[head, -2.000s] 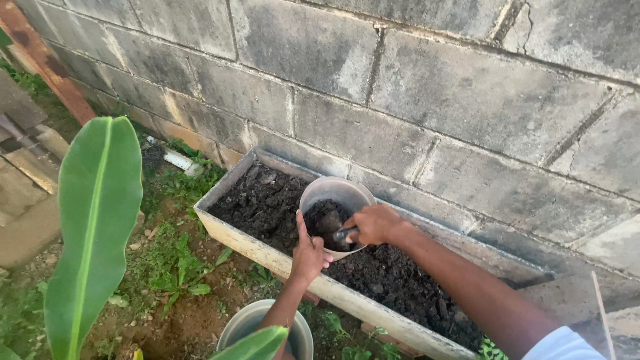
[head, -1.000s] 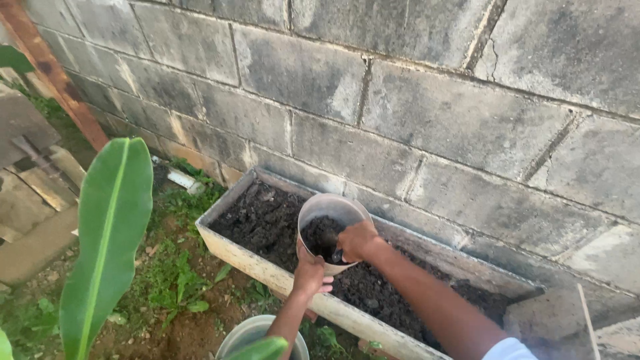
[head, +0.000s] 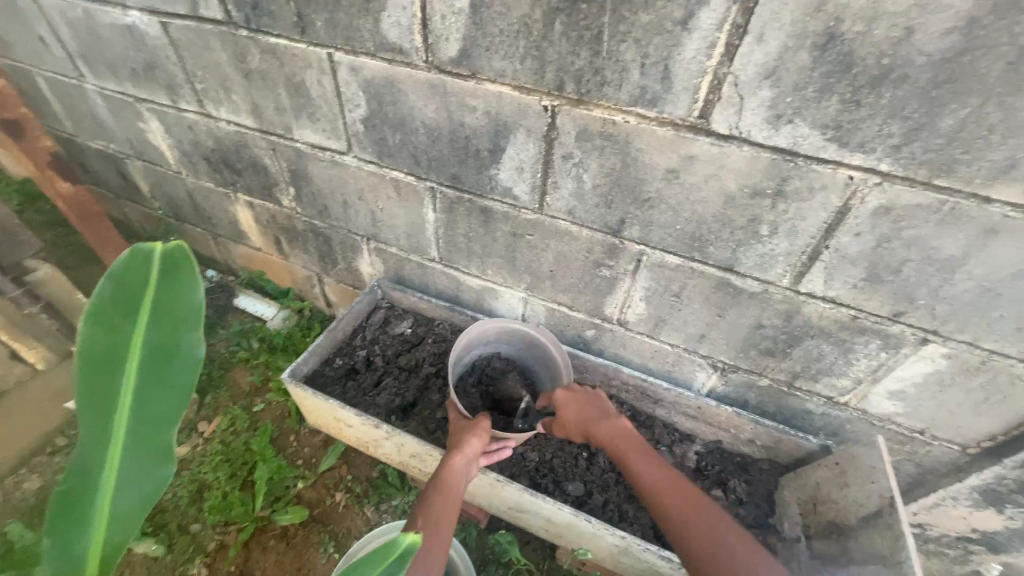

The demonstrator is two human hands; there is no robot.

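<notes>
My left hand [head: 474,440] grips the near lower side of a round plastic pot [head: 552,352], which is tilted over a long planter trough [head: 480,488]. Dark soil [head: 492,384] lies inside the pot. My right hand [head: 582,414] is closed around the dark handle of a small hand trowel [head: 526,412], at the pot's right rim; the blade is inside the pot, against the soil. More dark, crumbly soil [head: 384,364] fills the trough on both sides of the pot.
A concrete block wall [head: 496,152] runs behind the trough. A second round container [head: 460,560] stands on the ground in front. At left are a large green leaf [head: 132,400], weeds and a white pipe piece [head: 256,306]. A flat slab [head: 840,504] leans at the trough's right end.
My right hand, low inside the pot a second ago, is now at its right rim, and the trowel shows again. My left hand keeps its hold on the pot.
</notes>
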